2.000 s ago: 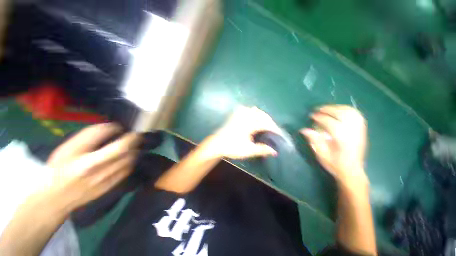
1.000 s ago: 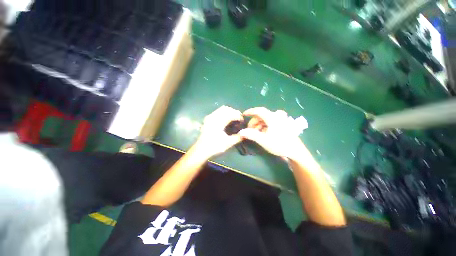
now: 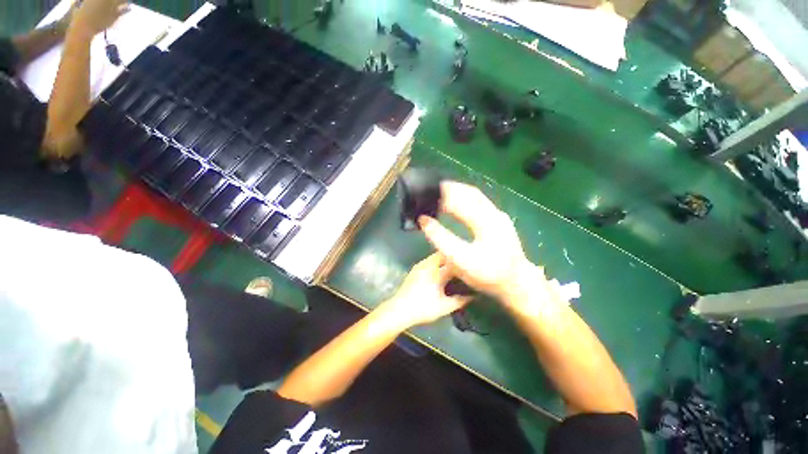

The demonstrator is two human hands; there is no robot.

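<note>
My right hand (image 3: 483, 239) holds a black case shell (image 3: 420, 200) by its side, raised above the green bench near the board stack. My left hand (image 3: 425, 291) is below and partly behind my right hand, its fingers closed around a small dark unit (image 3: 458, 288) that is mostly hidden. A thin black cord (image 3: 468, 324) hangs below my left hand. A white crumpled piece (image 3: 563, 289) shows beside my right wrist.
Stacked boards (image 3: 341, 218) with rows of black shells (image 3: 257, 133) stand at left. Unfinished adapters (image 3: 542, 163) lie spaced along the green belt beyond the bench. A black adapter heap (image 3: 709, 381) and a pale post (image 3: 753, 302) are at right. Other people and a red stool (image 3: 146, 213) are at left.
My hands were together over the bench. My right hand has now moved up and left with the black shell showing in it. The view has shifted, showing more of the board stack.
</note>
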